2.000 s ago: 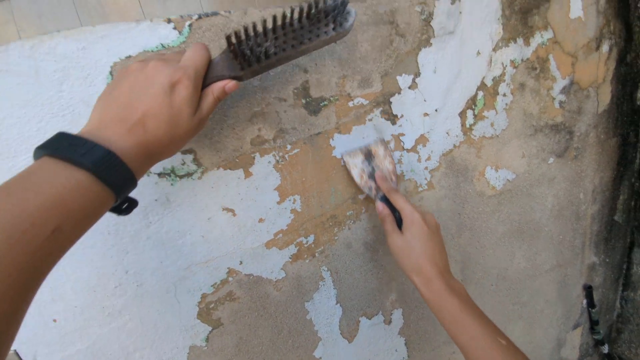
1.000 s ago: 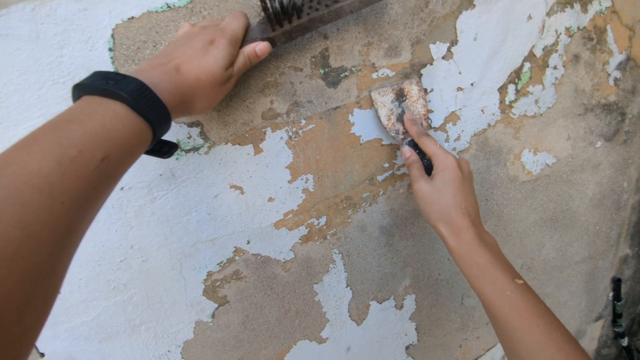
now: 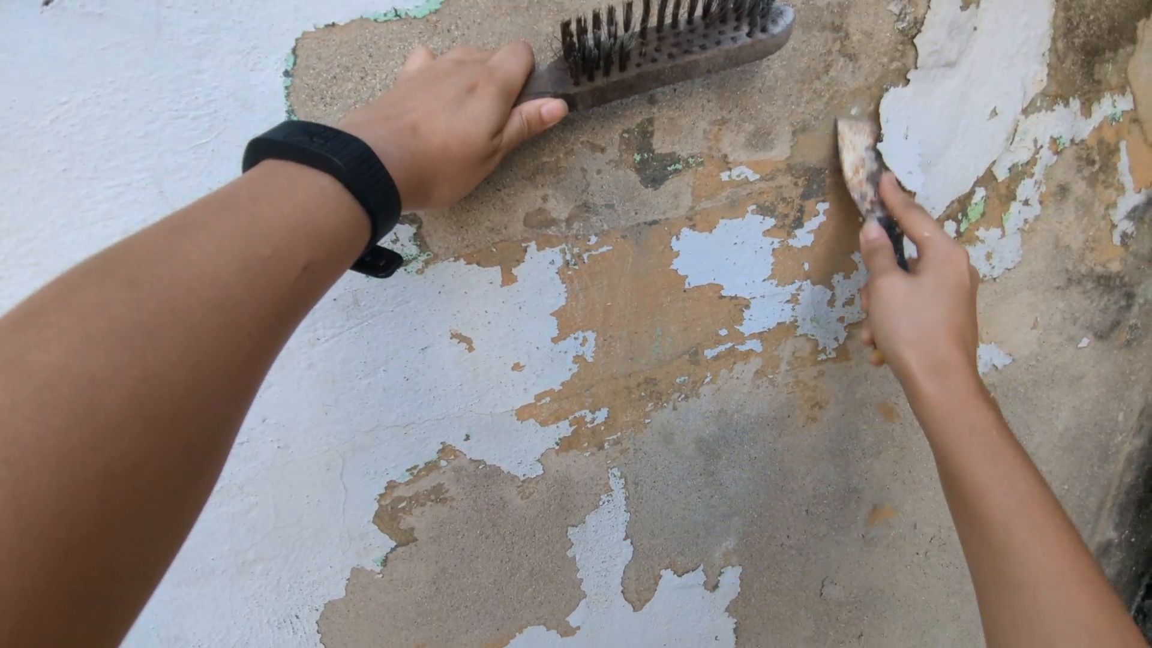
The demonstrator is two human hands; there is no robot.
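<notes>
My left hand point(image 3: 450, 121), with a black band on its wrist, grips the handle of a wire brush point(image 3: 675, 58) at the upper middle. The brush's dark bristles point up and away from me, and its back is toward the lower side. At the right, my right hand point(image 3: 927, 279) is closed on the dark handle of a paint scraper point(image 3: 864, 171). The scraper's worn, speckled blade stands tilted on edge beside a large patch of white paint point(image 3: 972, 99). Both hands are over a wall point(image 3: 756, 450) with peeling paint; whether the blade touches it I cannot tell.
White paint point(image 3: 360, 432) with ragged edges covers the left of the wall. Ochre and grey-brown plaster show between the patches. Another white patch point(image 3: 648, 612) lies at the bottom middle. A dark, rough edge point(image 3: 1136, 531) runs along the lower right.
The scraper has moved right from the small pale patch to the edge of the large white one, and its blade has turned more edge-on. My left hand still holds the brush.
</notes>
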